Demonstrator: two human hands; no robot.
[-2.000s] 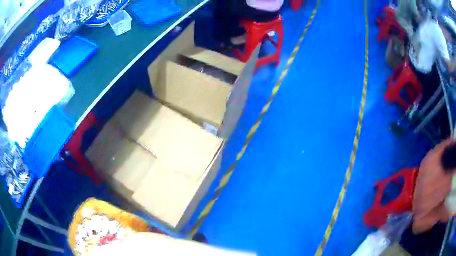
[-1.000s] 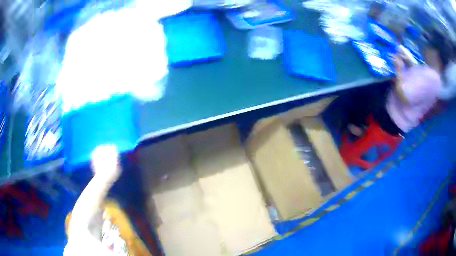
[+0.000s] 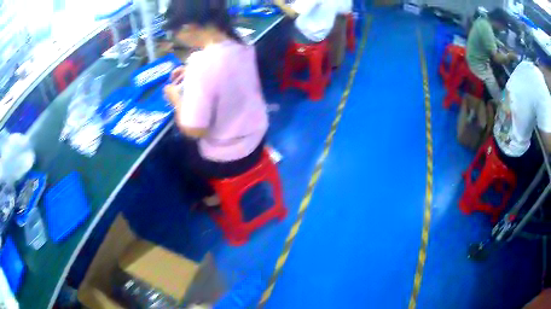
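Neither of my hands is in the picture. Nearest in front, an open brown carton stands on the floor at the bottom left, cut off by the lower edge. Shiny bagged items lie inside it, too blurred to make out. A blue tray lies on the green-topped bench at the left. A small clear plastic box is beside it, and another blue tray is cut off nearer the left edge.
A person in a pink top sits on a red stool at the bench, by blue trays of parts. A clear bag lies on the bench. Yellow-striped lines run along the blue floor. More people sit on stools at the right.
The view has swung from the near bench and cartons to along the aisle. The hand seen on a blue tray one second ago is out of the picture.
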